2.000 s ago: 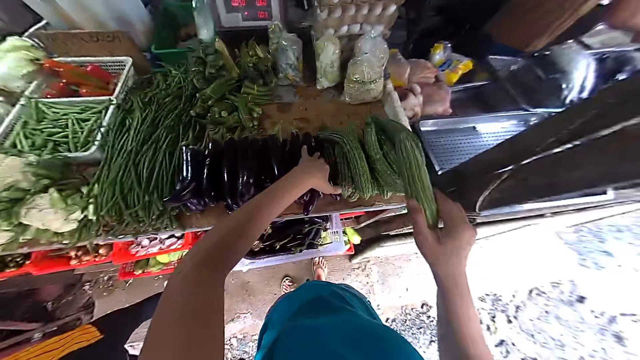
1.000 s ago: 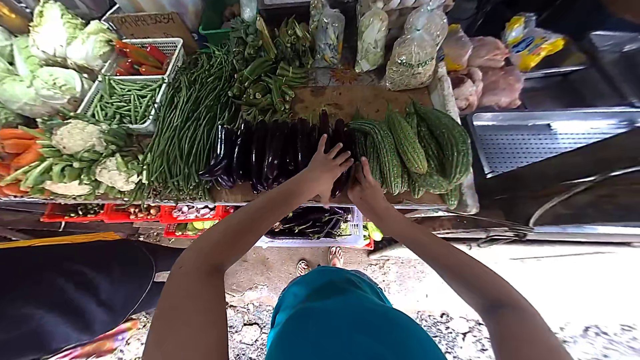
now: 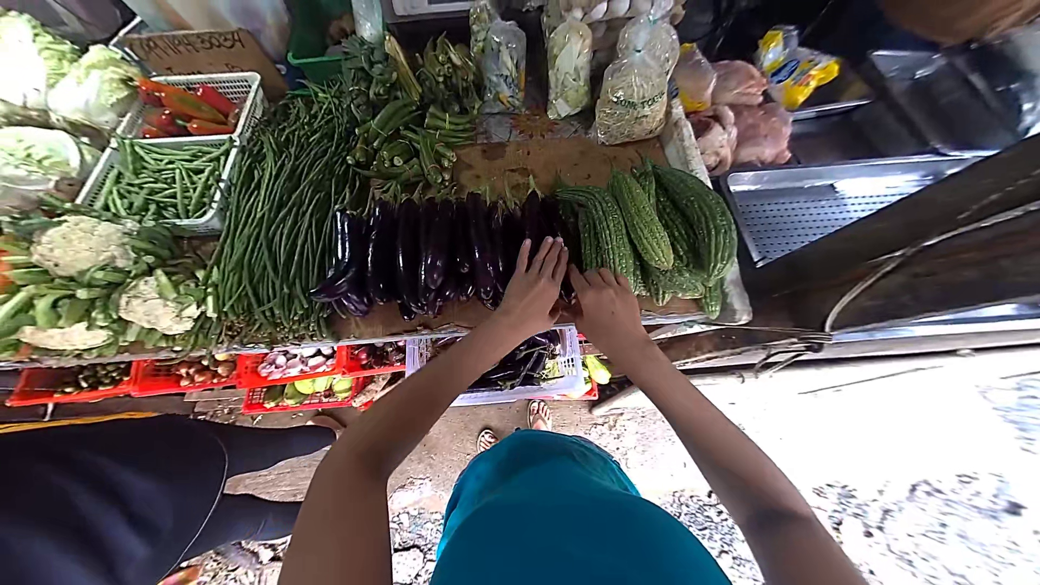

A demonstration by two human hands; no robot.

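Dark purple eggplants [image 3: 435,252] lie side by side in a row near the front edge of the vegetable stand. My left hand [image 3: 534,280] rests on the right end of that row, its fingers stretched over the eggplants. Beside it, my right hand [image 3: 605,305] touches the lower ends of the rightmost eggplants, fingers bent; whether it grips one cannot be told. Several ridged green bitter gourds [image 3: 642,219] lie just right of the eggplants, by my right fingertips, some on top of others.
Long beans [image 3: 280,211] and cauliflower [image 3: 81,244] lie to the left. Bagged goods [image 3: 634,93] stand behind; raw chickens [image 3: 743,114] and a perforated metal tray [image 3: 812,203] are at right. Below are red crates [image 3: 183,375] and a white crate [image 3: 520,396]. A person [image 3: 106,496] stands at lower left.
My right hand has let go of the bitter gourd it held two seconds ago and moved left to the eggplants. That gourd now lies with the others.
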